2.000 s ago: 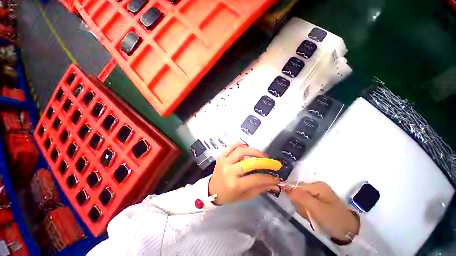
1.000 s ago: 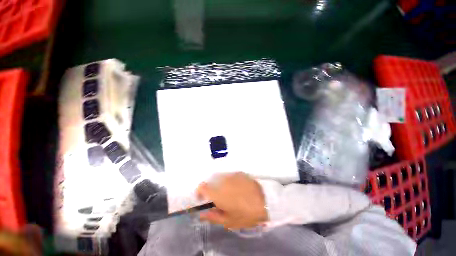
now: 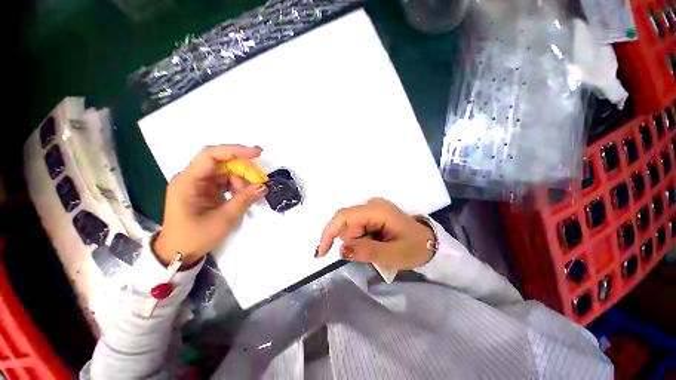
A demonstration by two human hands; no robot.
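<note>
My left hand (image 3: 204,200), with a yellow finger cot (image 3: 246,171) on one finger, pinches the upper left corner of a flat dark square film (image 3: 284,194). The film lies over a black watch unit (image 3: 280,175) on the white mat (image 3: 337,96). The unit is mostly hidden, with only its dark top edge showing. My right hand (image 3: 379,234) is at the mat's near edge, to the right of the film, its fingers curled. The corner of a small pale card (image 3: 385,273) sticks out below it; the rest is hidden by the hand.
White backing sheets (image 3: 70,237) with dark films stand at the left. A silvery tangled band (image 3: 222,52) runs along the mat's far edge. Clear dotted plastic (image 3: 511,111) and a crumpled white wipe (image 3: 597,67) lie right, beside red trays (image 3: 552,256) holding watches. Another red tray edge (image 3: 30,334) is lower left.
My left hand has come over the mat with a film at the watch unit. My right hand no longer shows the dark strip it held. The view has turned and moved closer.
</note>
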